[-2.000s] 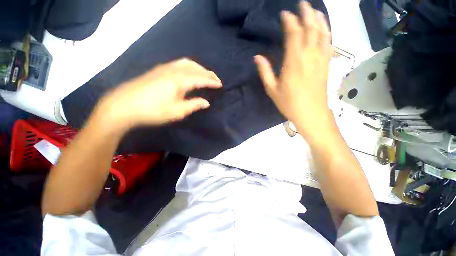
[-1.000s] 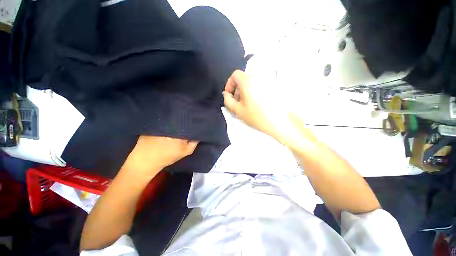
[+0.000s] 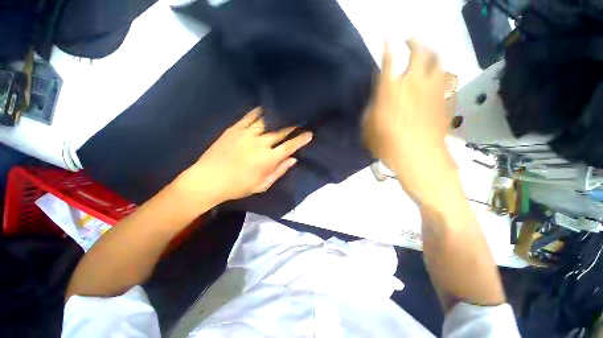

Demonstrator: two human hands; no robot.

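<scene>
A large black fabric panel (image 3: 165, 119) lies on the white table in front of me, with bulkier folded black cloth on its upper middle. My left hand (image 3: 251, 158) lies on the cloth, fingers apart, fingertips pointing right. My right hand (image 3: 410, 105) is blurred and sits at the cloth's right edge, beside the sewing machine head (image 3: 477, 105). Its fingers point up and look apart; whether it touches the cloth is not clear.
A dark fabric heap (image 3: 542, 72) sits on the machine head. A red basket (image 3: 26, 204) with a paper slip (image 3: 69, 221) is at lower left. A small parts box (image 3: 532, 244) is at the right table edge. More black fabric (image 3: 96, 26) lies at upper left.
The black cloth, bunched at left a second ago, is spread toward the middle again. My left hand has moved up and right onto it. My right hand has moved right and up.
</scene>
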